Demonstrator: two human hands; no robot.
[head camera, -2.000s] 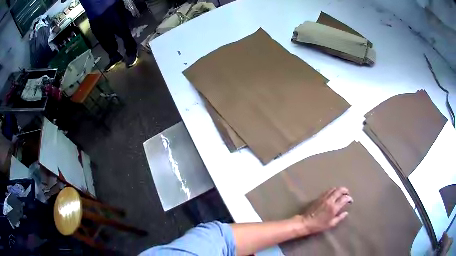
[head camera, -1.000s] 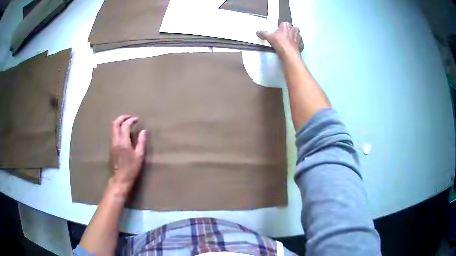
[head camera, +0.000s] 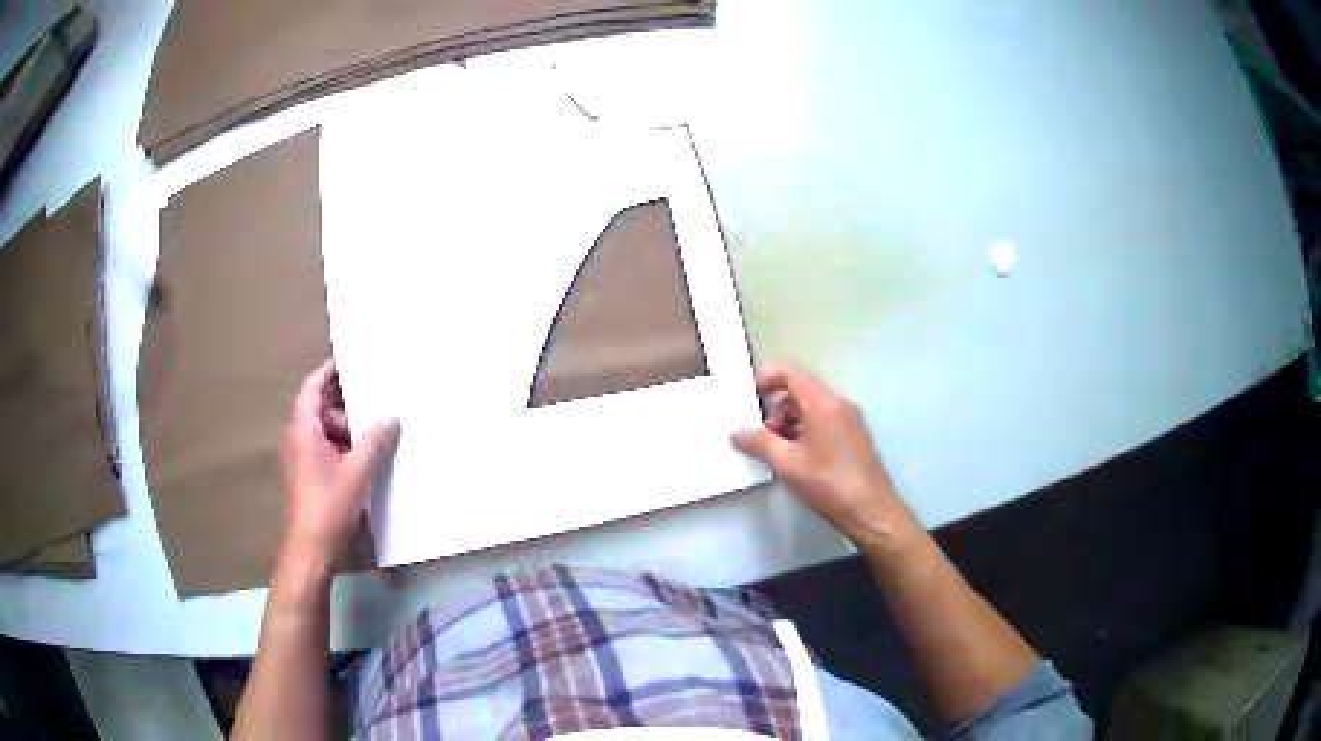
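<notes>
A white card template (head camera: 449, 290) lies over the right part of a brown fabric panel (head camera: 232, 362) in front of me. Brown cloth shows through its window, which has one curved side. My left hand (head camera: 330, 463) holds the template's left edge, thumb on top. My right hand (head camera: 811, 442) holds its right edge near the lower right corner, thumb on top. The fingers under the edges are partly hidden. The template covers most of the panel's right side.
A stack of brown panels (head camera: 420, 29) lies at the far side. Another brown stack (head camera: 51, 377) lies at the left, with a rolled bundle (head camera: 44, 73) beyond it. A small white piece (head camera: 1003, 259) lies on the white table (head camera: 898, 174) at the right.
The template has come from the far stack onto the near panel. My left hand has gone from the cloth to the template's left edge. My right hand has come nearer with the template.
</notes>
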